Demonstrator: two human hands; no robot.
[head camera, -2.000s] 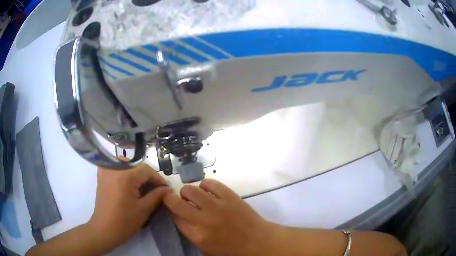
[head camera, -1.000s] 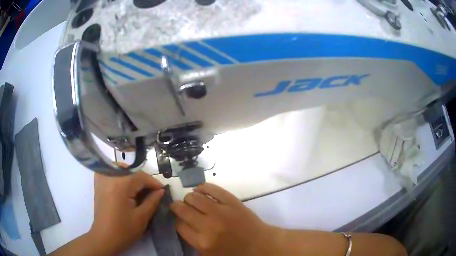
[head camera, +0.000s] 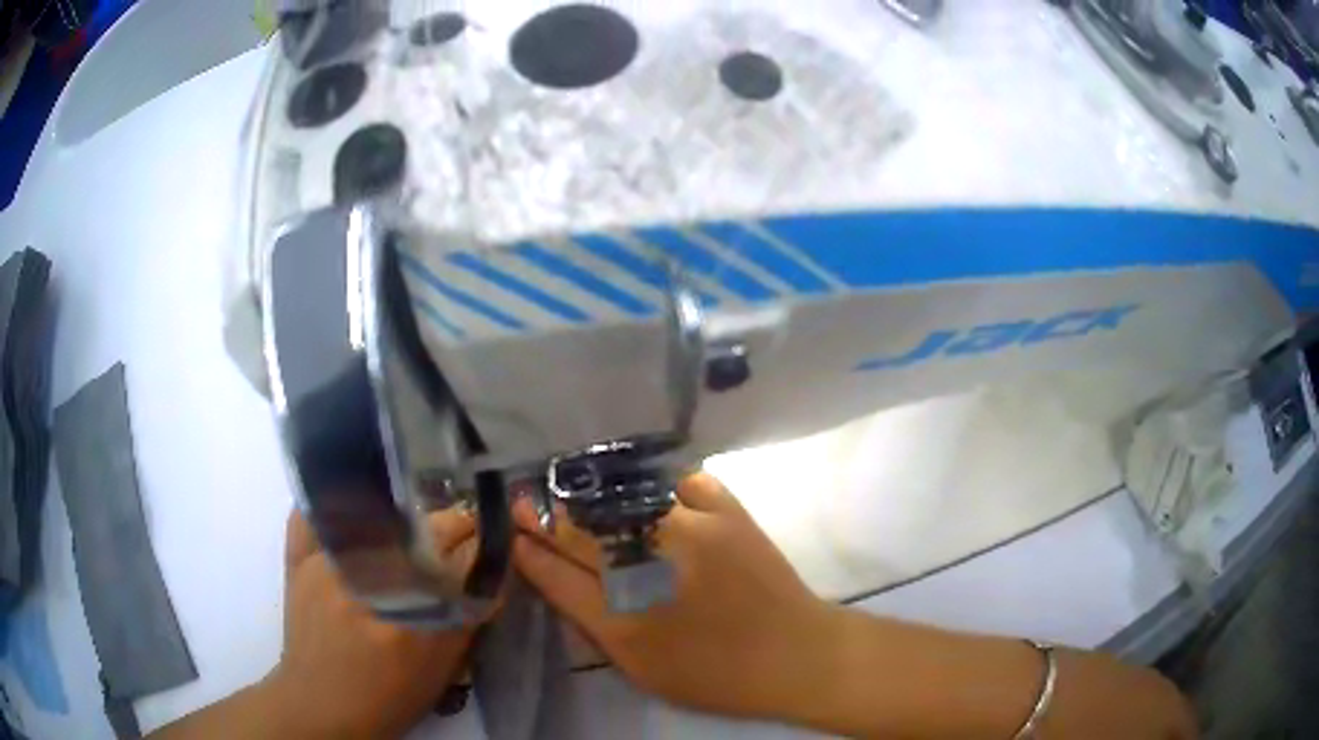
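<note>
A dark grey fabric piece hangs down toward the wearer from between my two hands, below the head of the white sewing machine. My left hand is at the fabric's left side, partly hidden behind the chrome guard. My right hand is at its right side, partly behind the dark thread tension assembly. The fingertips of both hands meet at the fabric's top end near the needle area. The presser foot, the needle and the exact grip are hidden by the guard and the tension parts.
A grey piece lies flat at the left, beside a dark stack of grey pieces at the far left edge. Crumpled white cloth lies by the machine's right base. A dark control panel is at the right.
Both hands have moved forward with the grey fabric, from the front of the machine bed to under the machine head. The view has shifted, so the machine sits lower and further right.
</note>
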